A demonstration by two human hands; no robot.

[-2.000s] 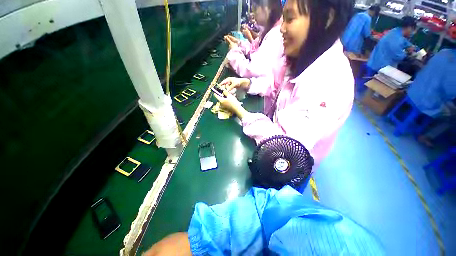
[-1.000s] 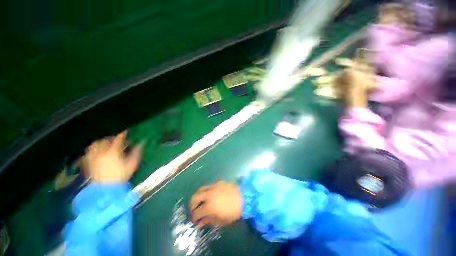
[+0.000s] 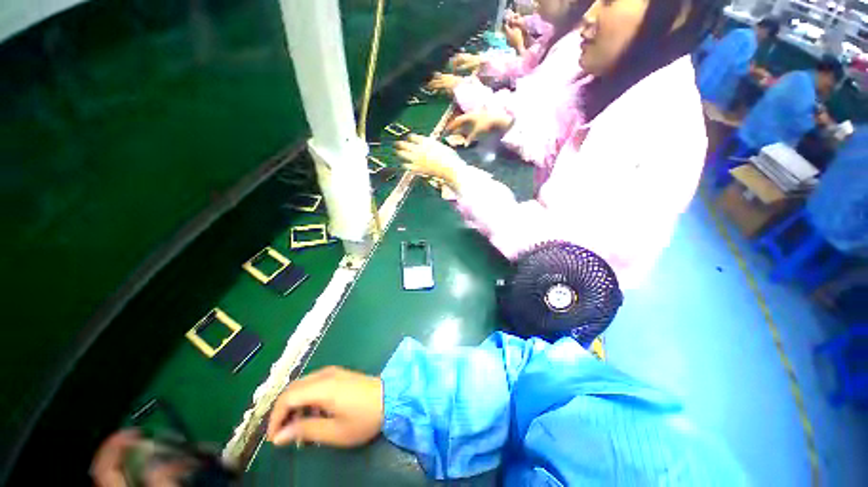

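My left hand (image 3: 122,460) is at the bottom left over the belt, blurred and partly cut off by the lower edge. A dark blurred shape lies against its fingers; whether the hand grips it cannot be told. My right hand (image 3: 328,407) is above the bench edge rail (image 3: 309,328), palm down with curled fingers. A small pale spot shows at its fingertips, a nail or a strip, unclear. Dark phone housings with yellow-edged windows lie on the conveyor belt, the nearest (image 3: 238,347) beyond my right hand. A separate housing (image 3: 418,277) with a pale lower part lies on the bench.
A desk fan (image 3: 560,293) stands beside my right forearm. A white post (image 3: 335,143) rises from the rail, with a yellow cord (image 3: 369,71) beside it. A person in a pink smock (image 3: 623,162) sits to the right, hands over the rail. Blue stools stand farther right.
Since one second ago, the view has swung right. My left hand has dropped to the bottom edge. My right hand has moved from beside the shiny strips to the rail. Belt housings have moved nearer.
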